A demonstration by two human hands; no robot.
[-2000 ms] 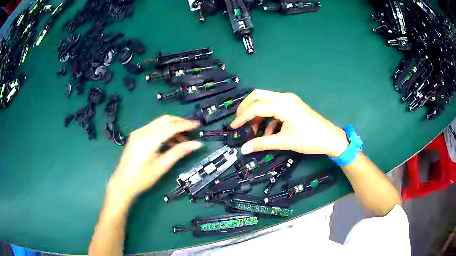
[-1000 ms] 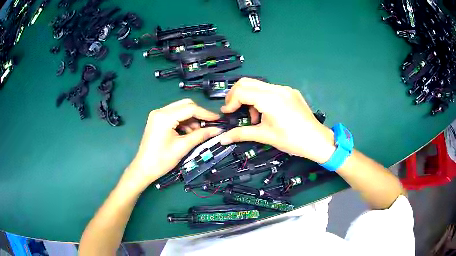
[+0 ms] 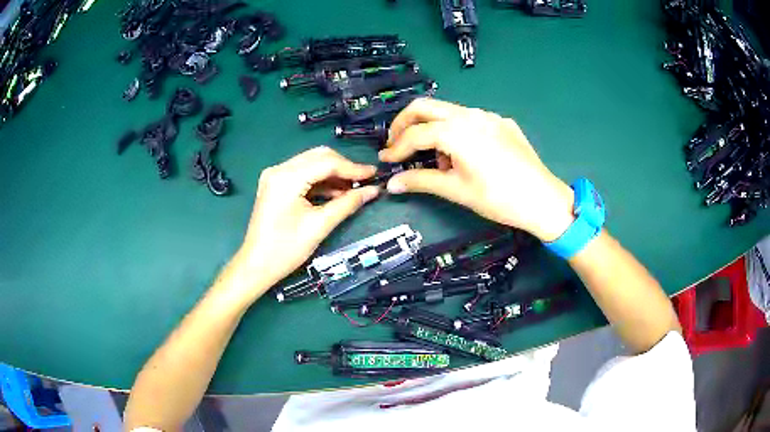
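Note:
My left hand and my right hand meet over the green bench. Between them they hold a slim black device unit. My left fingertips pinch its narrow tip; my right fingers grip its body and hide much of it. Several black units with green boards lie in a column just beyond my hands. A grey-white unit lies below my hands, with more black units beside it and a unit with a long green board near the bench edge.
A loose pile of small black plastic fittings lies at the upper left. A heap of black units lies at the right. Units with yellow-green parts are at the far left. A red stool stands beyond the bench edge.
Both hands have come together on the unit and moved up, away from the grey-white unit, which now shows fully. The view has shifted slightly.

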